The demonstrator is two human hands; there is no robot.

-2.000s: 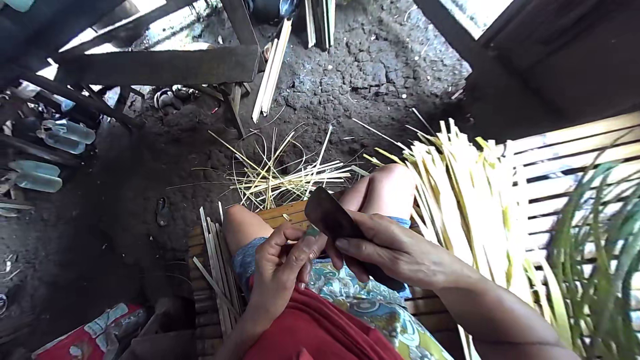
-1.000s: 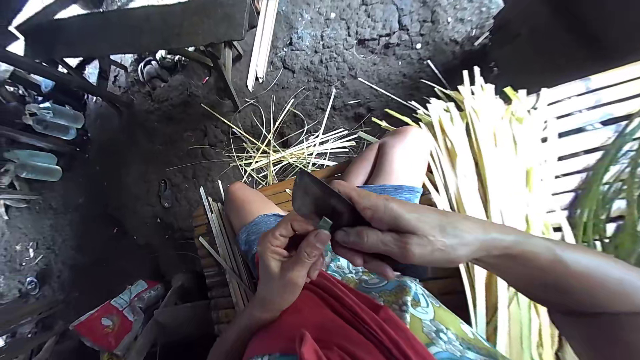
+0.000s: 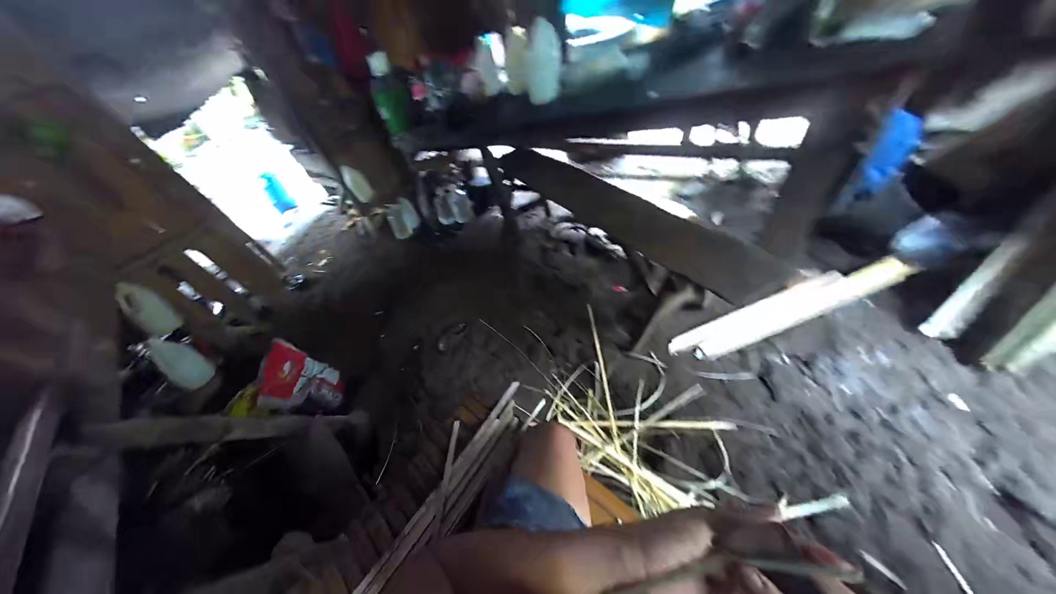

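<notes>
My left hand (image 3: 709, 549) reaches in from the bottom edge, blurred, its fingers bent around a thin, pale green strip (image 3: 813, 507) whose end sticks out past them. I cannot make out my right hand or the dark blade. Just beyond my left hand and knee, a loose heap of thin, pale yellow plant strips (image 3: 635, 462) lies on the ground. A bundle of longer, flat pale strips (image 3: 470, 462) rests beside my leg on the slatted seat.
Pale wooden slats (image 3: 792, 309) lie near a dark plank (image 3: 660, 231) ahead. A red and white packet (image 3: 297, 375) and plastic bottles (image 3: 180, 363) are at the left. More bottles (image 3: 543, 62) stand on a raised shelf. The ground (image 3: 891, 429) is uneven dark soil.
The view has swung far to the left and up. The dark blade and right hand, seen at my left fingers earlier, no longer show.
</notes>
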